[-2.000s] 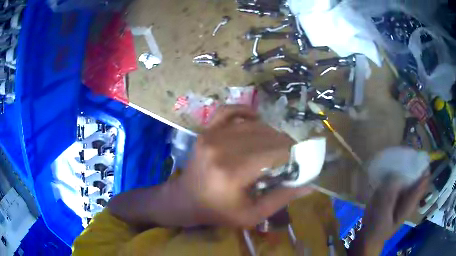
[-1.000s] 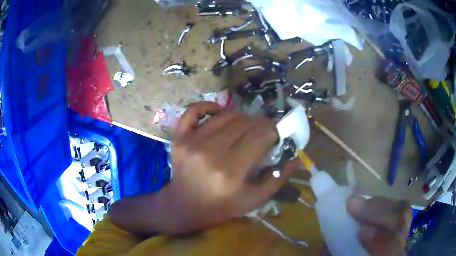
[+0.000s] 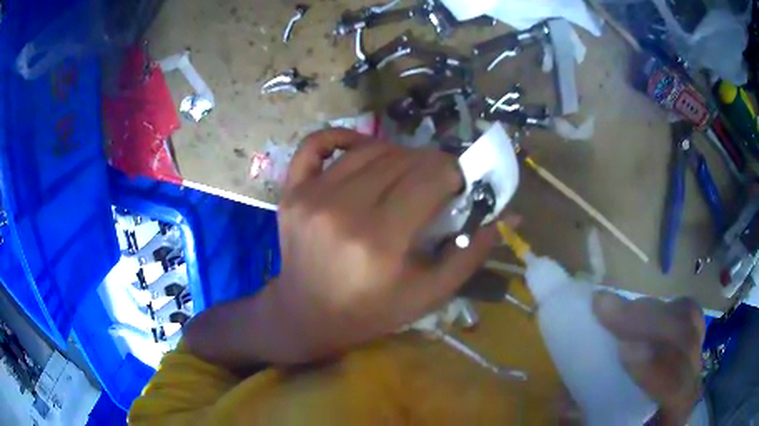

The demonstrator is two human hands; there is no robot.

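My left hand (image 3: 366,241) is bare and closed around a model motorcycle over my yellow-clothed lap. Its white front piece (image 3: 494,166) sticks out past my fingers, with a dark-and-chrome handlebar part (image 3: 476,212) on it. Most of the body is hidden by my hand; thin chrome rods show below. My right hand (image 3: 653,345) grips a white glue bottle (image 3: 574,333) at the lower right. The bottle's yellow-orange nozzle points up and left, close to the white piece and my left fingertips.
Loose dark-and-chrome parts (image 3: 433,66) lie across the brown bench (image 3: 233,50). A thin wooden stick (image 3: 591,212) and blue-handled pliers (image 3: 676,208) lie to the right. A red sheet (image 3: 141,125) is at the left, above a blue crate (image 3: 50,191) holding white models.
Since the earliest frame, my right hand has brought the glue bottle in beside the model. The bottle was nozzle-close a second ago too. The bench scene has shifted left and up in view.
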